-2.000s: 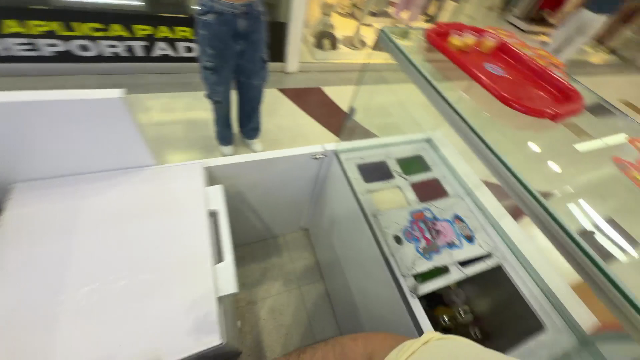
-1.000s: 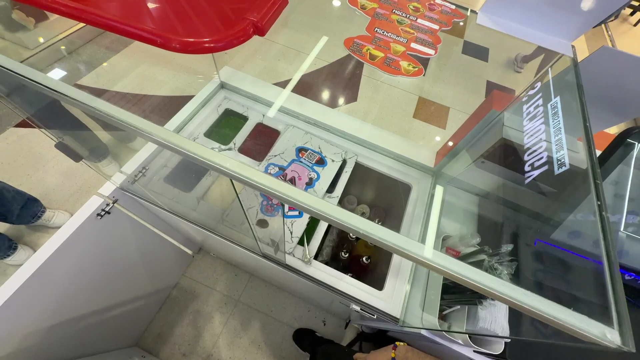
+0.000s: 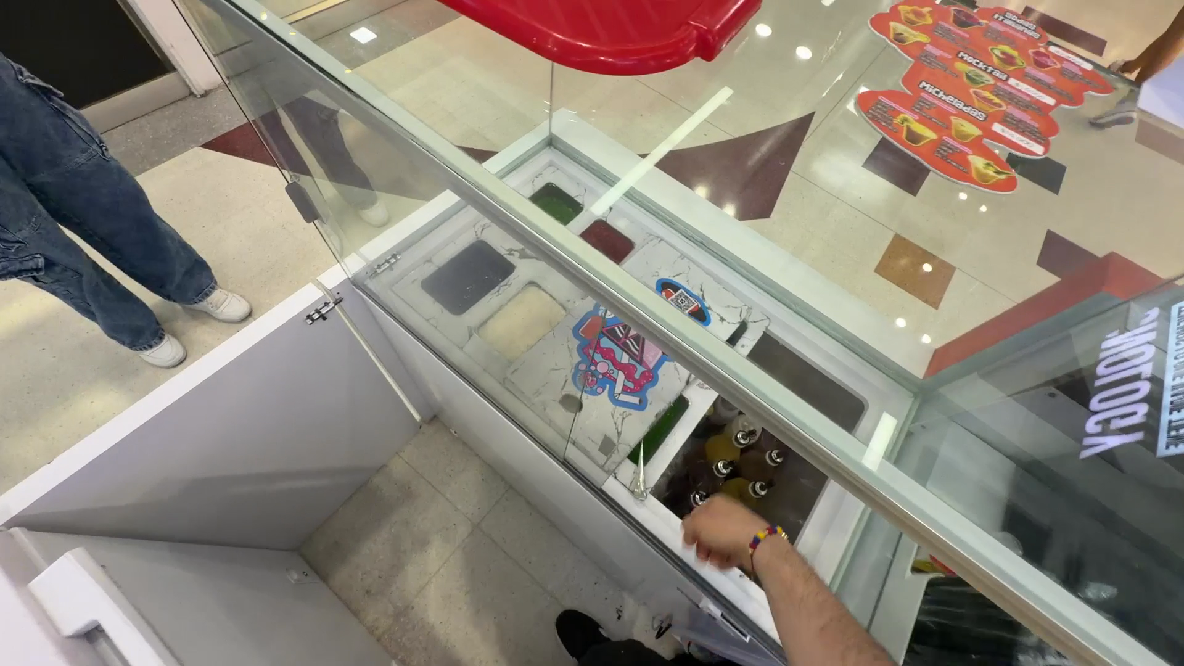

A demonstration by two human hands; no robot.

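Observation:
My right hand (image 3: 726,535), with a beaded bracelet at the wrist, reaches in from the lower right to the front rim of a glass-topped counter. Its fingers are curled down; whether they grip anything is hidden. Just beyond it, several bottles with metal pourers (image 3: 743,435) stand in a sunken dark bin (image 3: 805,379). To the left of the bin is a marbled panel with colourful stickers (image 3: 620,356) and inset tubs, among them a cream one (image 3: 521,321) and a dark red one (image 3: 607,241). A clear pointed utensil (image 3: 639,474) lies near the green slot. My left hand is out of view.
A long metal-edged glass pane (image 3: 647,333) slants across the counter. On the upper glass are a red tray (image 3: 620,32) and an orange printed menu (image 3: 971,92). White cabinet panels (image 3: 222,435) flank the tiled floor at left. A person in jeans (image 3: 83,194) stands beyond them.
The view has swung right and come closer to the counter. My right hand, at the bottom edge a second ago, now reaches farther up to the counter's front rim beside the bottles.

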